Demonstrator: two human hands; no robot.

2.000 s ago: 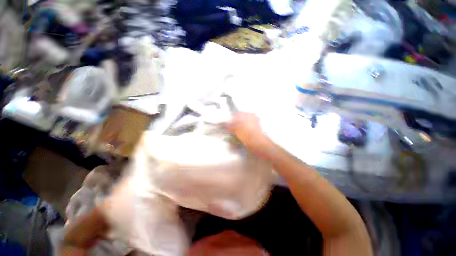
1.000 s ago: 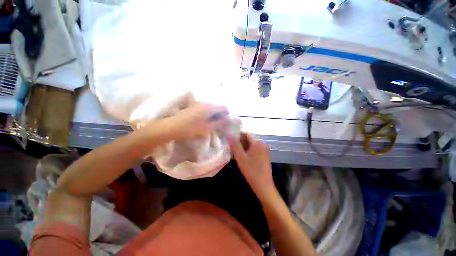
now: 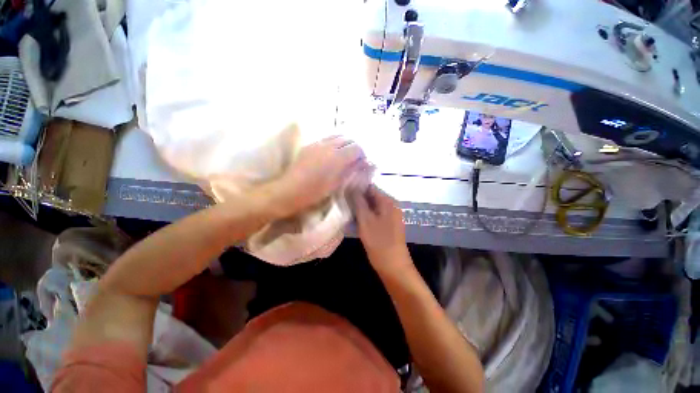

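Observation:
A large cream garment piece (image 3: 222,84) lies bunched on the white table left of the machine needle, and part of it hangs over the front edge. My left hand (image 3: 326,165) holds its right-hand edge from above. My right hand (image 3: 380,219) pinches the same cloth edge beside it, close to the table front. The fingertips are close together and partly hidden in the folds. The white sewing machine head (image 3: 491,57) with a blue stripe stands at the upper right. The presser foot area is washed out by bright light.
A smartphone (image 3: 483,138) with a cable lies under the machine arm. A yellow coil (image 3: 579,202) lies to its right. A white fan (image 3: 14,104) and a brown box (image 3: 75,165) are at left. Pale cloth (image 3: 495,315) and a blue crate (image 3: 614,307) are below the table.
Since the blurred first view, the garment is spread left of the needle and both hands are at its edge. Over the last second, both hands have shifted slightly upward, still on the cloth.

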